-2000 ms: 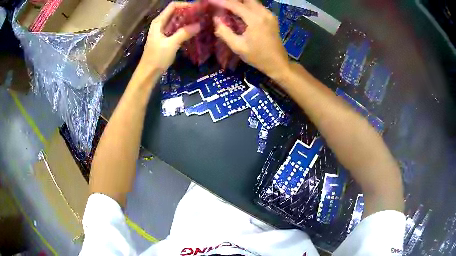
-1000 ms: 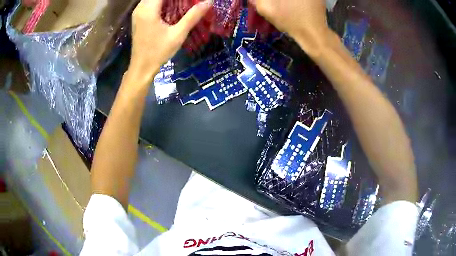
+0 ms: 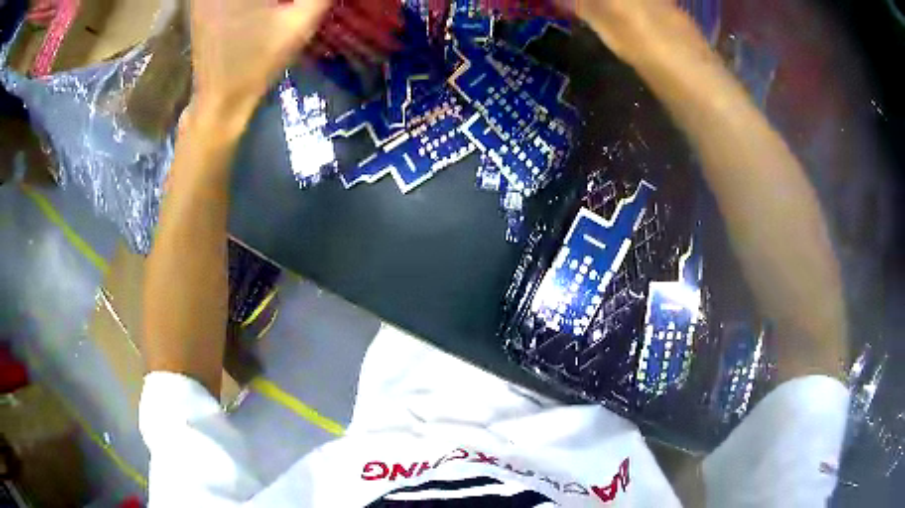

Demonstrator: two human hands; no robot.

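A pink-red bubble bag [image 3: 359, 28] lies blurred at the top edge, partly out of the picture. My left hand [image 3: 260, 45] is beside its left side, blurred, with the fingers cut off by the top edge. My right hand [image 3: 620, 12] is mostly cut off at the top; whether it touches the bag is hidden. Below the bag, several blue circuit boards [image 3: 422, 149] lie loose and overlapping on the dark bench mat. A smaller board with a bright silver block [image 3: 310, 144] lies left of the pile. Another small one [image 3: 513, 213] lies below it.
A black plastic tray [image 3: 620, 347] at the right holds blue boards [image 3: 585, 268] in its pockets. An open carton [image 3: 109, 30] with a clear film liner [image 3: 99, 149] stands at the upper left. The bench's front edge [image 3: 327, 293] runs diagonally. Grey floor with yellow lines shows below.
Both hands have moved up and apart, partly out of the picture. The bag has moved up too. More blue boards lie uncovered in the pile under it.
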